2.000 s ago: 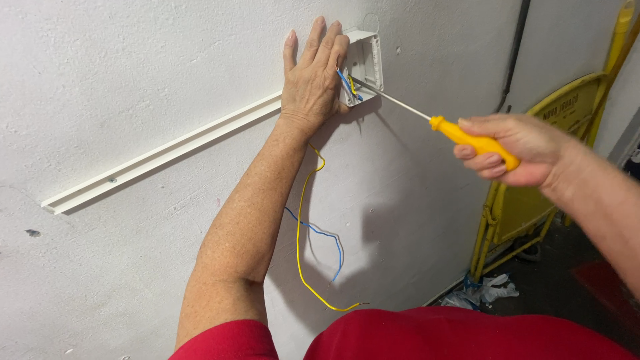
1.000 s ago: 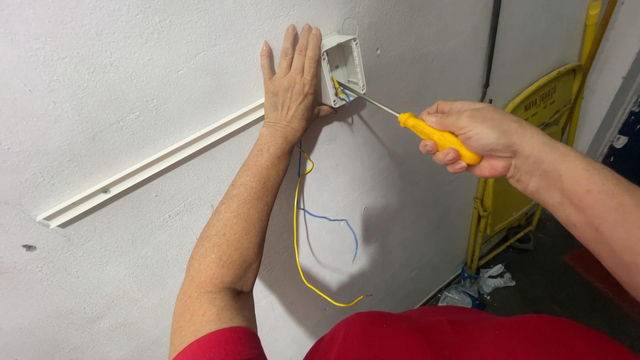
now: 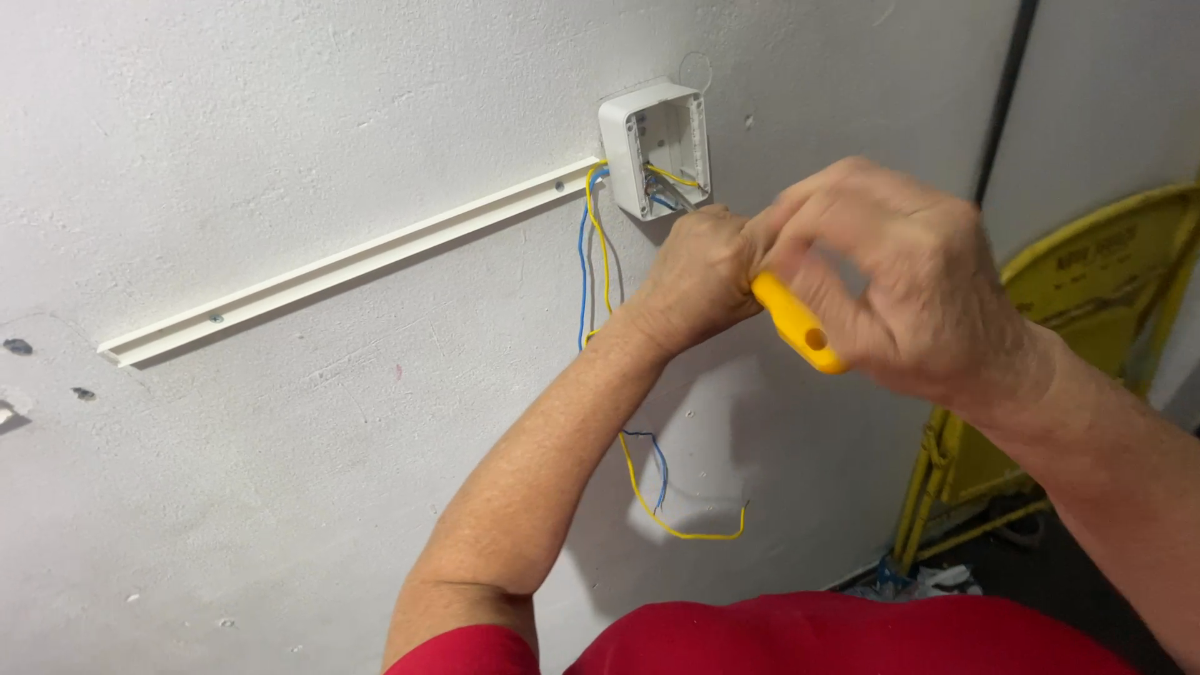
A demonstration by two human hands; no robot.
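A white plastic electrical junction box (image 3: 619,141) is fixed open-faced to the wall, with yellow and blue wires inside and leaving its left side. My left hand (image 3: 708,272) is closed around the shaft of a screwdriver (image 3: 799,323) just below the box; its tip end reaches into the box. My right hand (image 3: 886,272), slightly blurred, is at the yellow handle, fingers bent; how firmly it grips is unclear. A yellow wire (image 3: 603,248) and a blue wire (image 3: 582,272) hang down and pass behind my left forearm, their ends showing below it.
A white plastic cable trunking (image 3: 375,261) without cover runs diagonally down left from the box, with screws in it. A yellow folding metal frame (image 3: 1069,272) leans at the right. Crumpled plastic (image 3: 937,581) lies on the floor. A dark cable (image 3: 1008,94) runs down the wall.
My left hand has left the wall beside the box and come round the screwdriver shaft. My right hand has changed its hold at the handle. The view has shifted closer to the wall.
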